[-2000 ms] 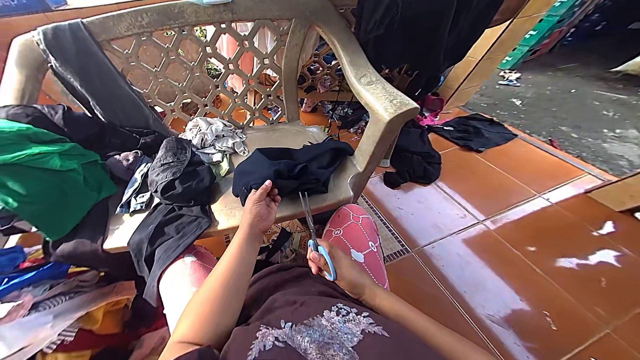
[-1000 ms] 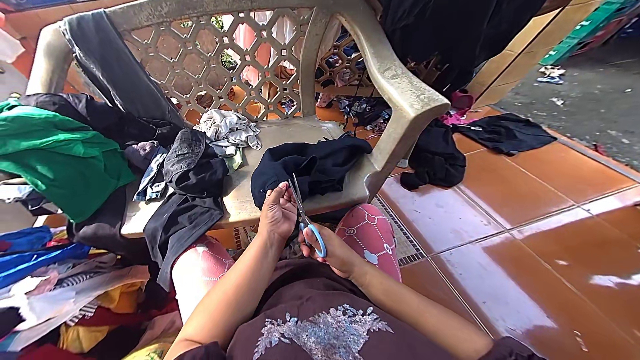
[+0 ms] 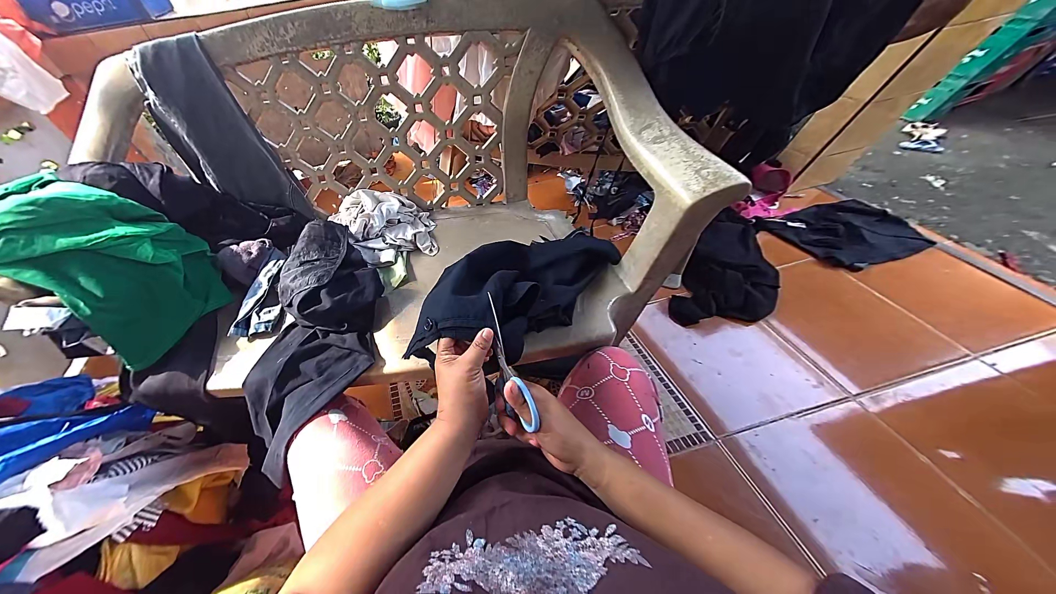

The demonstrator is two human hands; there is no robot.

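A dark navy cloth (image 3: 520,285) lies on the front right of the plastic bench seat (image 3: 458,239). My left hand (image 3: 464,375) pinches its near edge between thumb and fingers. In my right hand (image 3: 549,429) are scissors with blue handles (image 3: 528,404); the blades point up and away from me, beside my left thumb and over the cloth. Whether the blades touch the fabric, I cannot tell. Left of the navy cloth are a dark grey garment (image 3: 322,280) and a crumpled whitish cloth (image 3: 384,221).
A green cloth (image 3: 107,256) covers the bench's left side. Below it, many coloured fabric pieces (image 3: 124,495) are heaped. The bench's armrest (image 3: 660,157) rises at the right. Black garments (image 3: 726,272) lie on the orange floor tiles (image 3: 874,322) beyond it. A grey garment (image 3: 206,124) hangs over the backrest.
Both hands have come closer together at the navy cloth's near edge. Two seconds ago the scissors were farther right of my left hand. The view has shifted somewhat.
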